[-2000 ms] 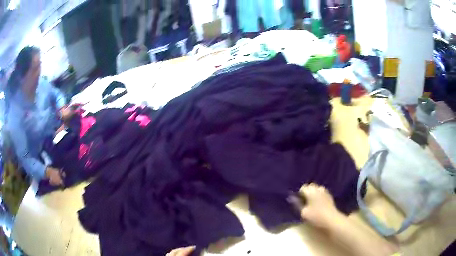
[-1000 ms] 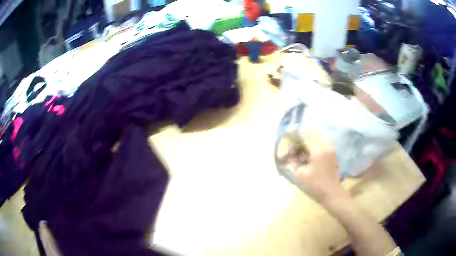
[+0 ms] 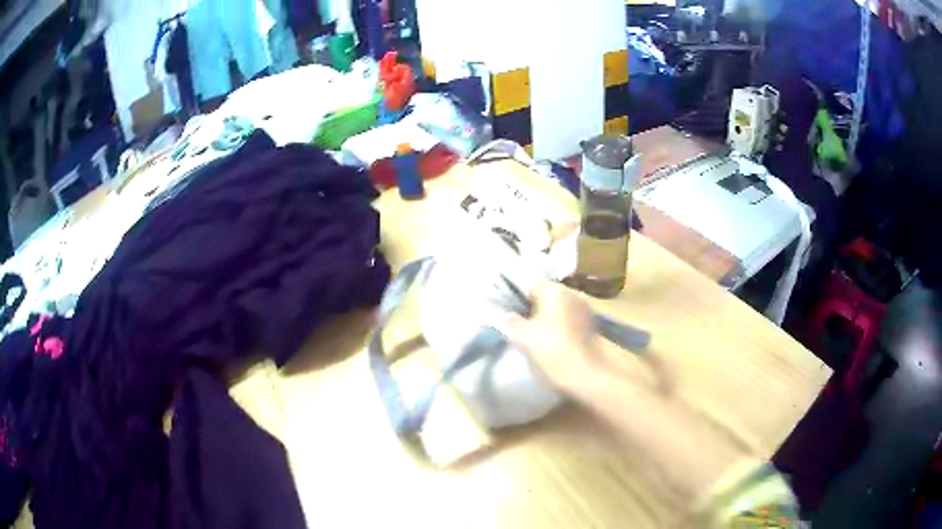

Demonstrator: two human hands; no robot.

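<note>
The pale grey-white shoulder bag (image 3: 511, 387) lies crumpled on the table in front of me, its grey strap looped to the left. My right hand (image 3: 553, 331) is blurred and closed on the upper part of the bag. A dark grey strip sticks out past the hand to the right; whether it is strap or something else I cannot tell. My left hand is not in view. Dark purple garments (image 3: 238, 248) lie heaped on the left of the table, pink patches showing at the far left.
A lidded bottle with brownish liquid (image 3: 604, 222) stands behind the bag. A blue bottle with an orange top (image 3: 409, 170) stands farther back. White cloth (image 3: 294, 98) is piled at the far side. A yellow-black striped pillar (image 3: 513, 103) rises behind the table; a white sewing machine (image 3: 754, 119) is beyond it.
The view has swung right. The bag is bunched up and moved left, so the lidded bottle shows fully. My right hand has moved from the strap onto the bag. My left hand has left the picture.
</note>
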